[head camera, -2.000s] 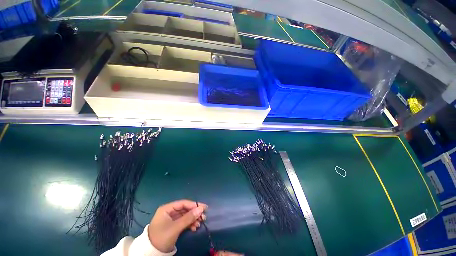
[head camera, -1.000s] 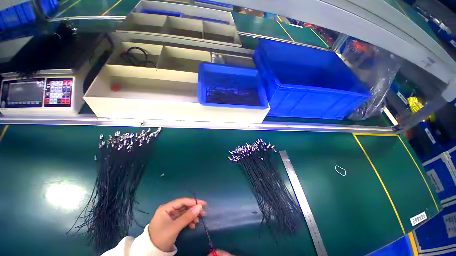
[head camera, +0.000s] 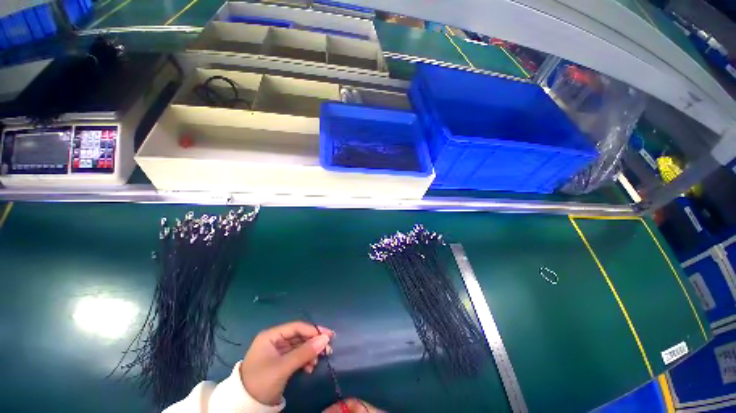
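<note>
My left hand (head camera: 282, 359), in a white sleeve, pinches a thin black wire lead (head camera: 332, 373) between thumb and fingertips, with a short end sticking up past them. My right hand (head camera: 355, 406) is at the bottom edge, mostly cut off, closed around a red-handled tool (head camera: 345, 406) at the lower end of the lead. The tool's type cannot be told. The left wire bundle (head camera: 190, 306) lies left of my hands, silvery tips at the top. The smaller right wire bundle (head camera: 432, 302) lies to the right, beside the steel ruler (head camera: 488, 327).
Behind the green mat (head camera: 323, 242) stand a cream tray (head camera: 242, 165), a small blue bin (head camera: 376, 139) with dark contents, a large blue tote (head camera: 500, 133) and a digital scale (head camera: 60, 152) at left. A white loop (head camera: 549, 276) lies at right. A pale metal frame (head camera: 597, 60) crosses above.
The black end above my left fingertips looks longer and tilts more to the left. My right hand shows slightly more at the bottom edge. Dark specks on the mat above my left hand look different.
</note>
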